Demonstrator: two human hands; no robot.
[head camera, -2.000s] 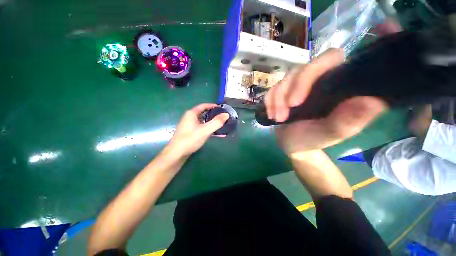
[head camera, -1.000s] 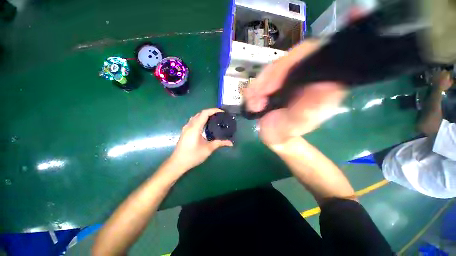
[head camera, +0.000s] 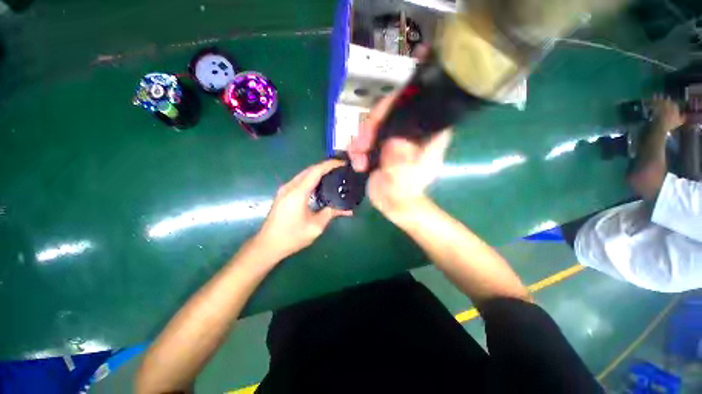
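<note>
My left hand holds a black cylindrical unit by its side on the green bench, its dark round end facing up. My right hand is blurred and grips the thick black electric screwdriver, which has a yellowish band towards its rear. The driver's front end is beside the unit's upper right edge; its tip cannot be made out, nor whether it touches.
A blue-sided white screw feeder stands behind my right hand. At the left stand a pink-lit unit, a white-faced round piece and a blue-white lit unit. Another person's white-clothed arm is at the right.
The screwdriver and my right hand have moved left from the feeder's front to the unit. My left thumb has come off the unit's top face, and that hand now grips its side.
</note>
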